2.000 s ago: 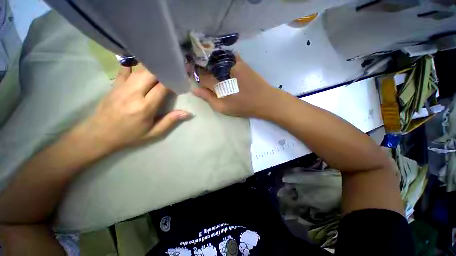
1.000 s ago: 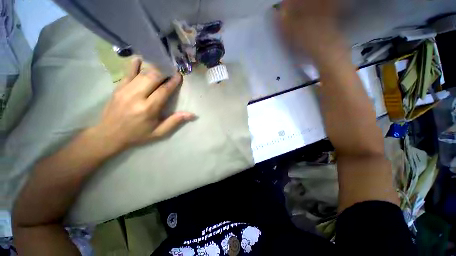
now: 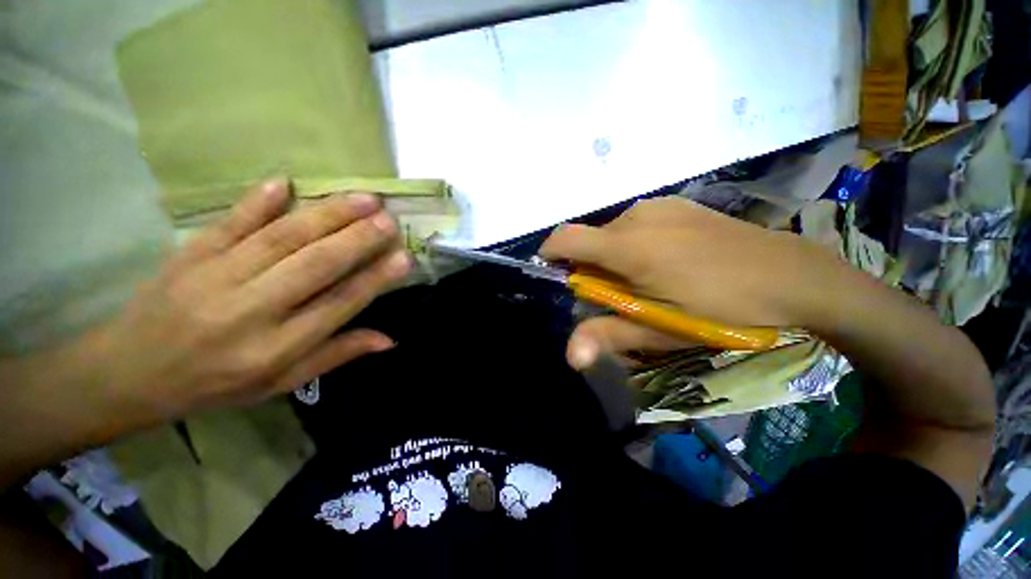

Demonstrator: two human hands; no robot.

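An olive pocket piece (image 3: 260,91) lies on the paler garment panel (image 3: 57,147). A narrow folded welt strip (image 3: 373,187) runs across its lower end. My left hand (image 3: 271,283) rests flat over the strip and cloth, fingers side by side and thumb apart, hiding part of them. My right hand (image 3: 678,271) holds orange-handled scissors (image 3: 667,317). The scissors' metal blades point left and meet the cloth edge just right of my left fingertips. I cannot tell how far the blades are open.
The white machine table (image 3: 633,124) with printed marks lies beyond my hands. A yellow-orange strip holder (image 3: 884,79) with olive strips stands at its right end. Cloth bundles (image 3: 950,204) hang at the right. Olive cloth (image 3: 226,475) hangs over the lap at the lower left.
The sewing machine head has left the view. The panel has moved nearer, exposing the pocket piece and strip. My right hand has come back from the far side and now holds scissors.
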